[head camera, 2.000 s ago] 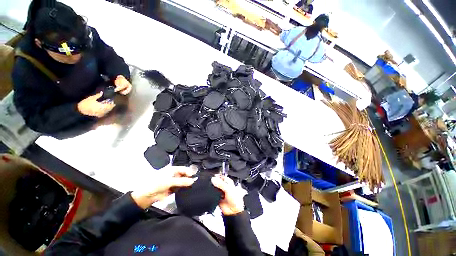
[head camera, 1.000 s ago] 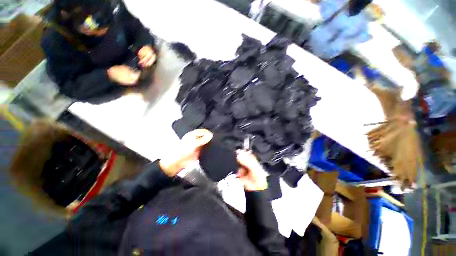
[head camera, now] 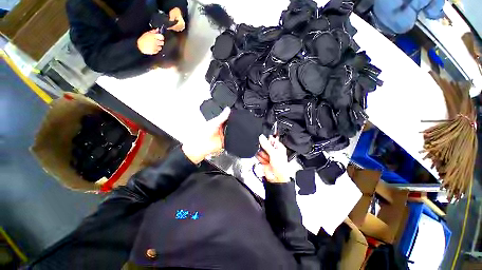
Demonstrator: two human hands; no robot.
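A black fabric pouch (head camera: 243, 134) is held up in front of my chest, its flat side facing me. My left hand (head camera: 205, 141) holds its left edge, thumb on top. My right hand (head camera: 273, 158) is at its right edge and holds a thin tool, likely thread snips (head camera: 274, 128), pointing up; a loop shows near the lower fingers. Whether the blades are open cannot be told. The large pile of black pouches (head camera: 285, 79) lies just beyond my hands. Two separate black pieces (head camera: 306, 181) lie at its near right, by white sheets (head camera: 330, 203).
A coworker (head camera: 127, 37) handles a small black piece at upper left, near a dark tuft (head camera: 216, 16). An open carton of black pieces (head camera: 53, 142) stands at left. Blue crates (head camera: 385, 158), an open carton (head camera: 394, 213) and a bundle of brown strips (head camera: 455, 137) are at right.
The view has shifted, so the pile and coworker sit higher and the left carton shows more fully. The pouch stays between my hands, the tool still in my right hand.
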